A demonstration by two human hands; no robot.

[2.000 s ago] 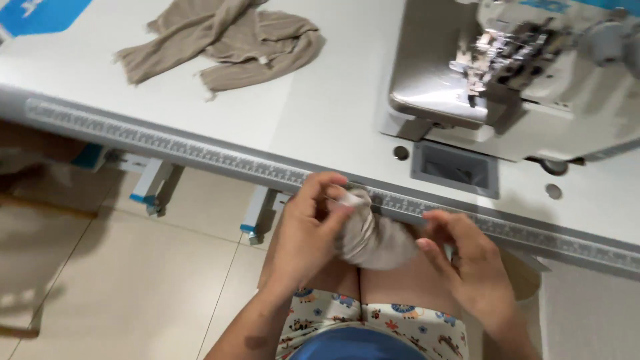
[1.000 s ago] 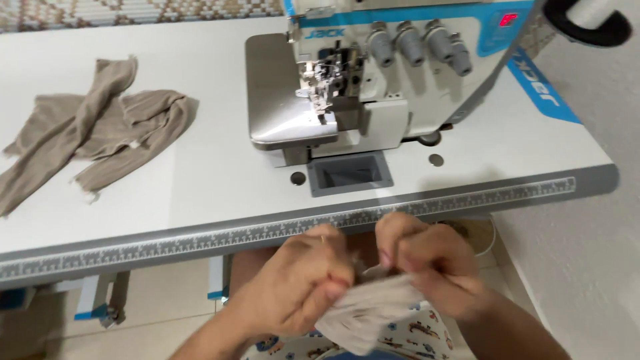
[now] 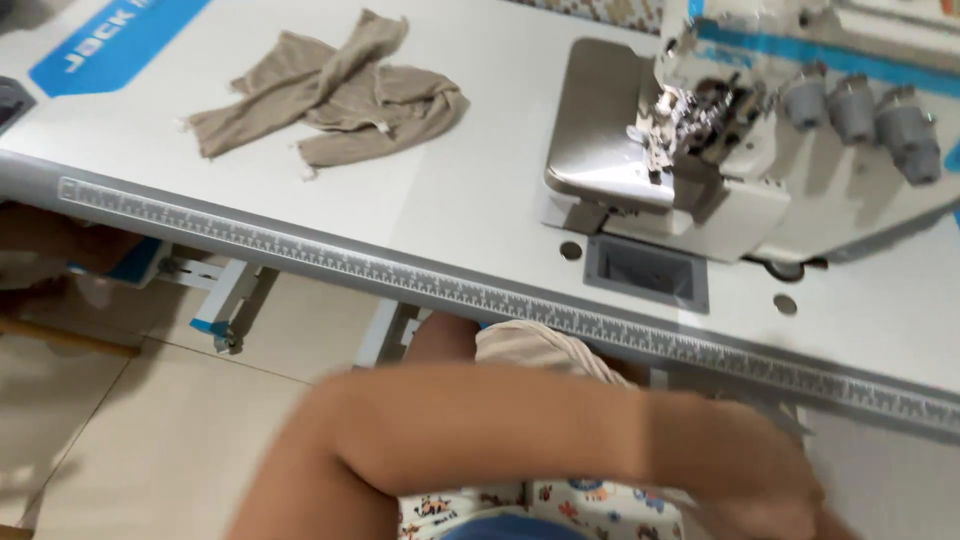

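Observation:
My left forearm reaches across my lap, and my left hand (image 3: 750, 465), blurred, is at the lower right; its fingers cannot be made out. Of my right hand no clear part shows; only a bit of skin appears beside the left hand at the bottom edge. A bunched beige fabric piece (image 3: 547, 346) rests over my thighs, just beyond the left forearm and below the table edge. More taupe fabric pieces (image 3: 337, 97) lie crumpled on the white table at the upper left.
A Jack overlock sewing machine (image 3: 720, 172) stands at the right of the white table (image 3: 450, 202). A ruler strip (image 3: 390, 274) runs along its front edge. Table-leg parts (image 3: 225, 304) are below. Another person's limb (image 3: 67, 232) shows at the far left under the table edge.
Both hands were on the beige fabric one second ago. Now my left arm lies across to the right, and the fabric rests on my lap. The view has swung left and down.

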